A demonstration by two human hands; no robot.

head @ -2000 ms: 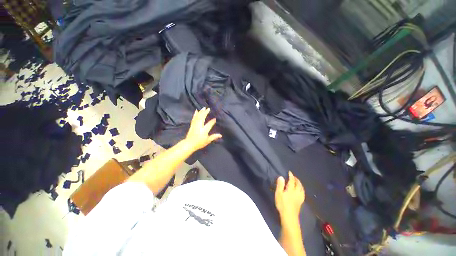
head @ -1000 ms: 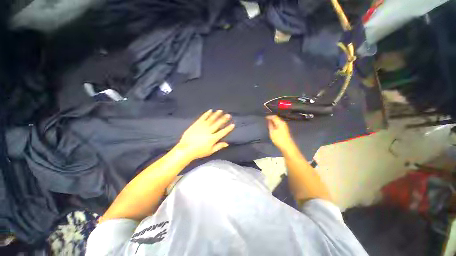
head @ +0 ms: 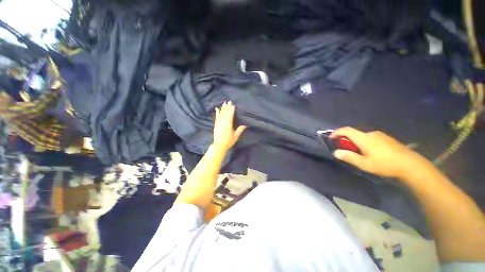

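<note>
A dark grey-blue garment (head: pixel 266 109) lies stretched over the dark table pad, with a long seam or fold running along it and its left end bunched up. My left hand (head: pixel 226 126) lies on the garment with fingers together and pointing away; it grips nothing. My right hand (head: pixel 367 151) is closed on the steam iron (head: pixel 328 137), whose pale-edged tip rests on the garment and points left. The red patch shows under my fingers, and the rest of the iron is mostly hidden by the hand.
The dark table pad (head: pixel 404 101) extends at right. A white label (head: pixel 306 88) and a white strip (head: pixel 260 76) lie behind the garment. Crumpled dark cloth (head: pixel 125 79) hangs at left. A yellowish hose (head: pixel 461 130) runs at far right. Dark scraps (head: pixel 396 249) lie on the pale floor.
My right hand has taken hold of the iron, which lay on the pad before, and brought it onto the garment. The view has swung left. My left hand lies nearer the bunched cloth.
</note>
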